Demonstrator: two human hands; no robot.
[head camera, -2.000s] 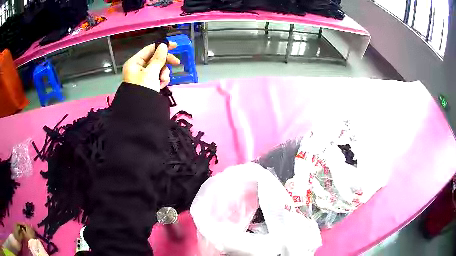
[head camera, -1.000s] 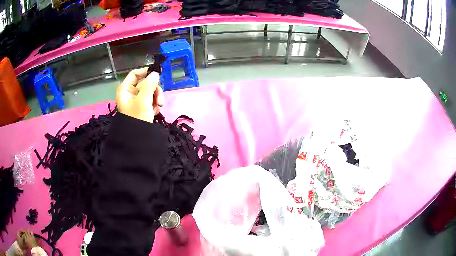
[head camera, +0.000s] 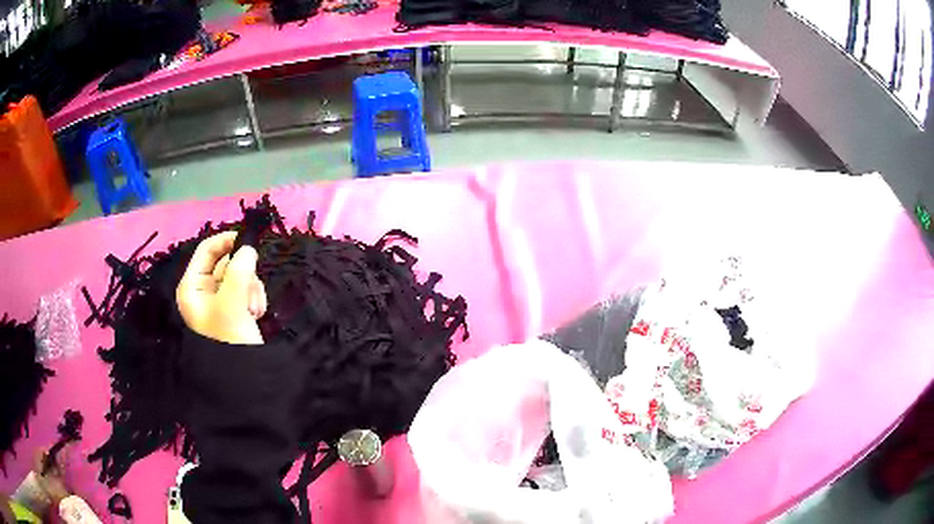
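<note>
My left hand (head camera: 220, 292), in a black sleeve, reaches over a large heap of short black webbing straps (head camera: 358, 328). Its thumb and fingers are pinched on a black strap (head camera: 251, 230) at the heap's far left part. The strap blends into the heap, so its full length is hidden. My forearm covers part of the heap. My right hand is not in view. A round metal-topped cylinder (head camera: 361, 447) stands at the heap's near edge. An open white plastic bag (head camera: 481, 440) with dark pieces inside stands right of it.
A red-printed bag (head camera: 707, 379) lies further right on the pink table (head camera: 553, 215). Fingers (head camera: 77, 510) show at the lower left edge near yellow-green material, apparently another person's. Two blue stools (head camera: 387, 121) and an orange sack (head camera: 31, 169) stand beyond, before another pink table.
My left hand has come back from beyond the table's far edge, moving down and left over the heap. The view has shifted slightly, so the table things appear further right.
</note>
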